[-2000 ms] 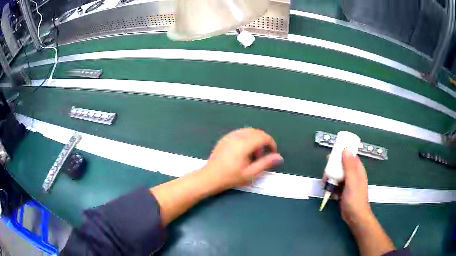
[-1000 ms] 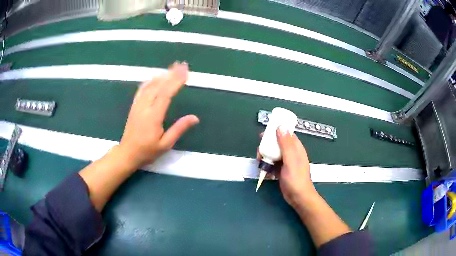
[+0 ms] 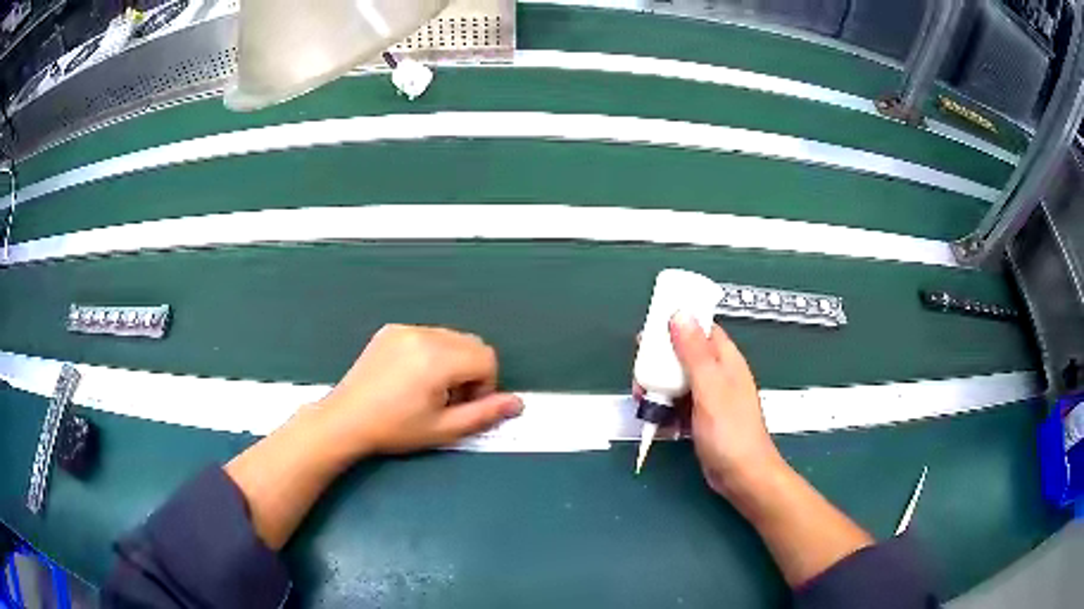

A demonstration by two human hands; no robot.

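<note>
My right hand holds a white glue bottle right of the middle, its black collar and pale nozzle pointing down over the green bench. A silver strip module lies just behind and right of the bottle, its left end hidden by it. My left hand is over the front white stripe, fingers curled, thumb pointing right. No thing shows in it, but the inside of its fingers is hidden.
Another silver strip lies at left. A third stands beside a black round puck. A black strip and a pale pointed stick are at right. A hood, a white cap-like item and metal posts stand behind.
My left hand has come down from its raised, spread pose, and its fingers have curled. My right hand still holds the bottle nozzle down. The camera view has shifted.
</note>
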